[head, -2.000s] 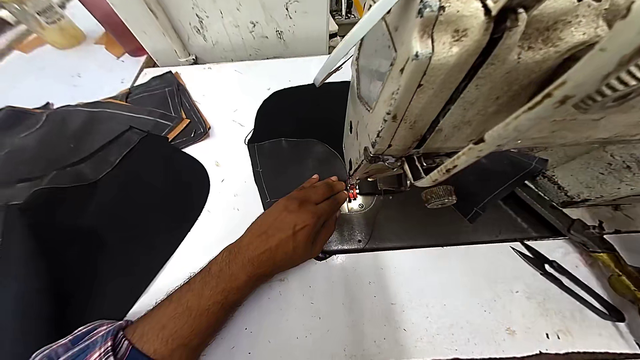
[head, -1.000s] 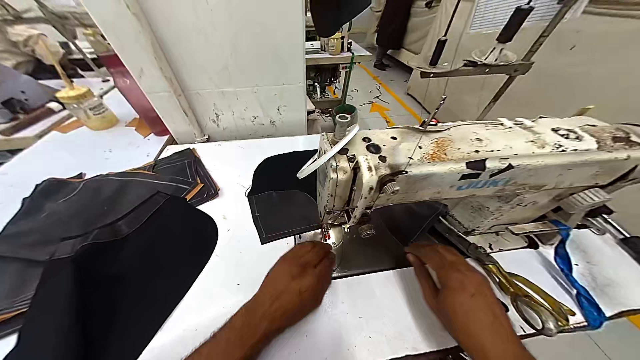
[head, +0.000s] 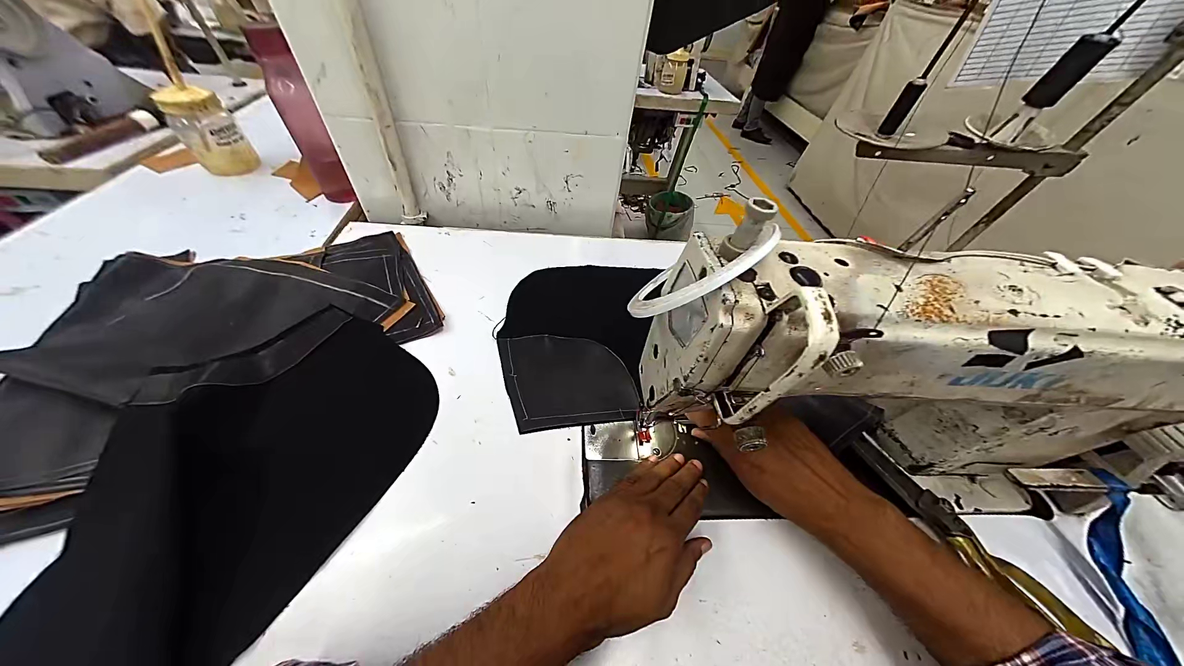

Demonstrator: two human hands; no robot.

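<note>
My left hand (head: 638,546) lies palm down at the front of the needle plate (head: 618,441), its fingertips just short of the presser foot. My right hand (head: 763,453) reaches under the head of the white Juki sewing machine (head: 888,324), fingertips right of the needle; whether they pinch anything is not visible. A black leather-like panel (head: 569,379) with pale marked lines lies left of the needle, its near right corner by the foot, over black fabric (head: 583,296). Part of another dark piece (head: 832,416) shows behind my right wrist.
At left lie a stack of dark panels (head: 370,268) with orange-brown edges and a large black piece (head: 305,444). A glue jar (head: 208,139) stands on the side table. Brass-coloured scissors handles (head: 1017,583) and a blue cloth strip (head: 1110,564) are at right. A person's legs (head: 777,65) show behind.
My right hand, out of view two seconds ago, has moved from the machine bed's right side to under the head. My left hand has drawn back from the panel. The view has tilted up.
</note>
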